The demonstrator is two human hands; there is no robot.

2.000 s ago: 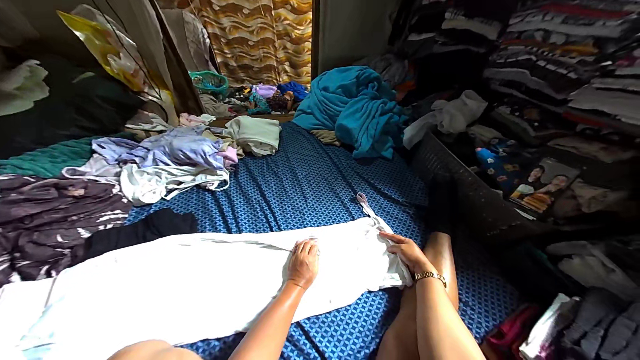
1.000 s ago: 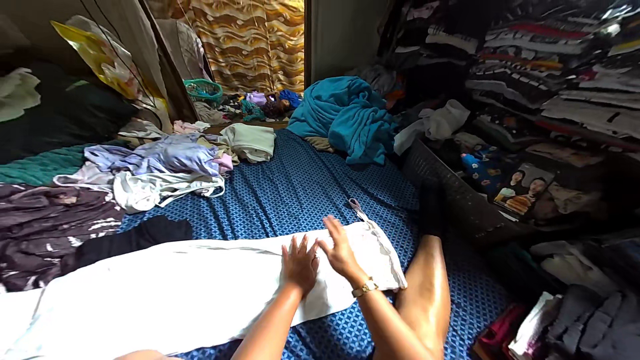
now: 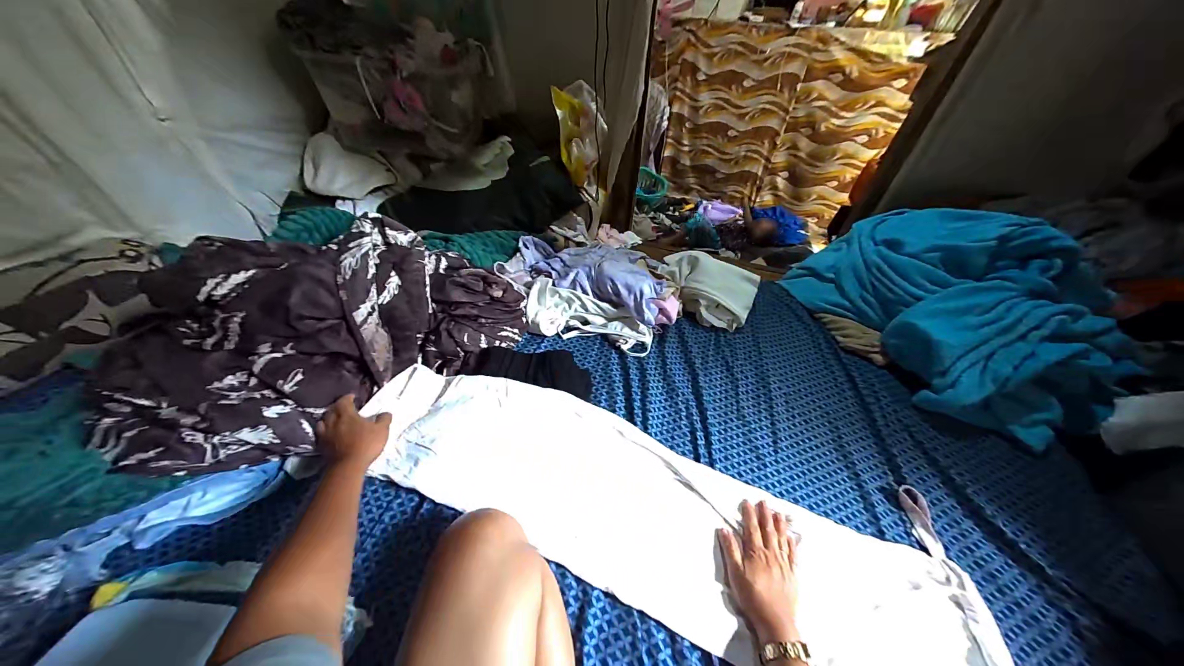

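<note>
A long white garment (image 3: 592, 481) lies spread out on the blue patterned bedsheet (image 3: 740, 388), with a thin strap (image 3: 925, 527) at its right end. At the garment's left end is my left hand (image 3: 354, 433), at the edge beside the dark patterned cloth; whether its fingers grip the fabric is hard to tell. My right hand (image 3: 763, 564), with a gold-coloured watch or bracelet at the wrist, lies flat on the white cloth toward its right part, fingers slightly apart.
A dark brown cloth with white leaf print (image 3: 268, 342) is heaped at left. Beyond the garment lie lavender clothing (image 3: 601, 273), a cream folded cloth (image 3: 712, 287) and a black cloth (image 3: 527, 370). A teal blanket (image 3: 980, 305) is bunched at right. My bent knee (image 3: 490, 555) is close by.
The view has swung left. My left hand has moved from the middle of the white garment to its left end. My right hand now lies flat on the cloth.
</note>
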